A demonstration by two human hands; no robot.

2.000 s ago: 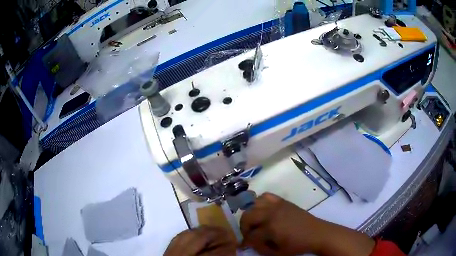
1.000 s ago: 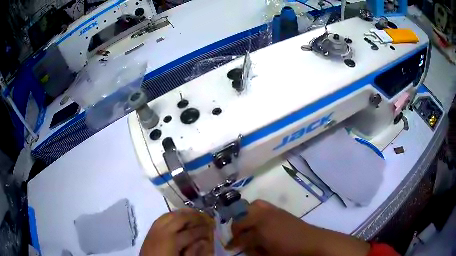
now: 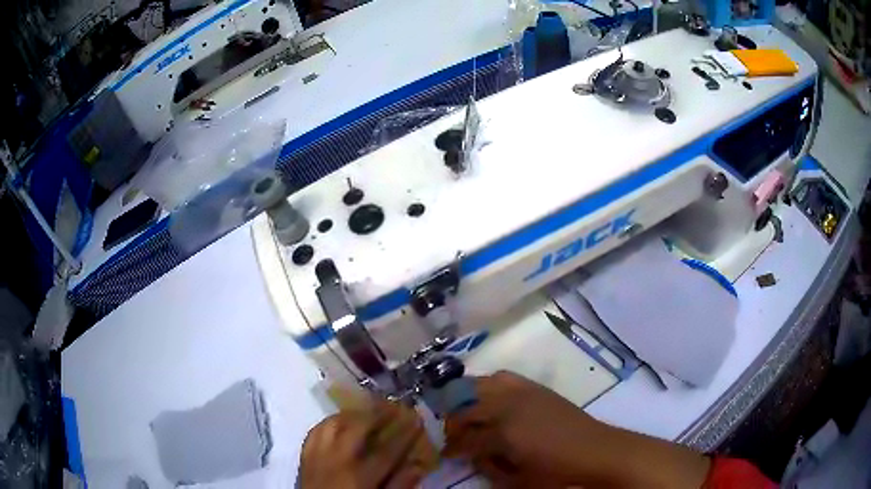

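Observation:
My left hand [image 3: 368, 447] is at the needle end of the white sewing machine [image 3: 573, 153], partly blurred, with its fingers on the tan card template [image 3: 351, 399]. Only part of the card shows. My right hand [image 3: 516, 430] is just right of it, below the presser foot area, with its fingertips on a light grey fabric piece [image 3: 454, 474] that shows between the hands. The needle and presser foot are hidden by metal parts and fingers. A stack of grey pieces [image 3: 212, 435] lies left of the needle.
Grey pieces [image 3: 664, 310] and thread snips [image 3: 590, 346] lie under the machine arm. An orange item [image 3: 766, 62] is on top of the head. A clear plastic bag [image 3: 215, 177] and a second machine [image 3: 205, 59] are behind. A small tray [image 3: 819, 208] is at the right.
The tan card was flat under my fingers near the needle, then mostly hidden; now its end shows again, further left, above my left hand. The camera view has shifted slightly.

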